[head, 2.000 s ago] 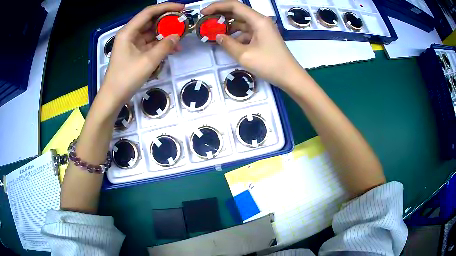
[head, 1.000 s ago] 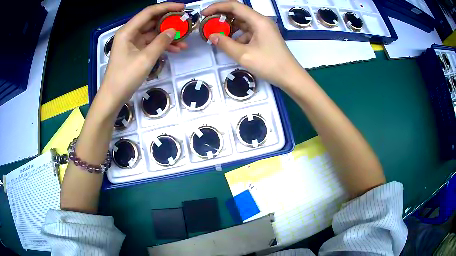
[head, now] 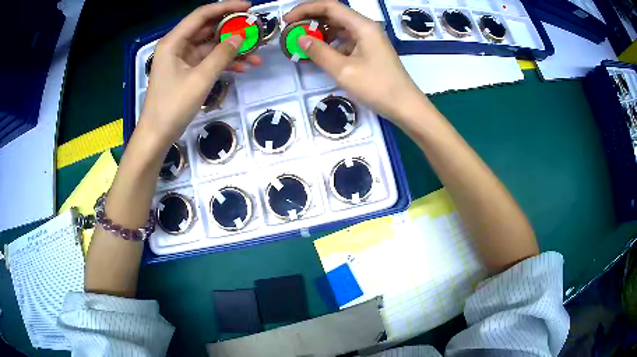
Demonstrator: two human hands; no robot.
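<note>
My left hand holds a round smartwatch unit above the tray's far side. Its screen is part red, part green, with a white tab at the top and my thumb on the glass. My right hand holds a second smartwatch unit, also part red, part green, with white tabs and my thumb on its screen. The two units are side by side, apart. Below them the white blister tray in its dark blue tray box holds several units with black screens, one per pocket. My left hand and forearm hide part of the tray.
A second tray box with three units is at the upper right; another box is at the right edge. Near me are a record sheet, blue square, two black squares and grey-beige strip. A form lies left.
Both screens were red, with a small green patch one second ago; green now covers much of each. The hands and units have shifted and tilted slightly. The tray looks the same.
</note>
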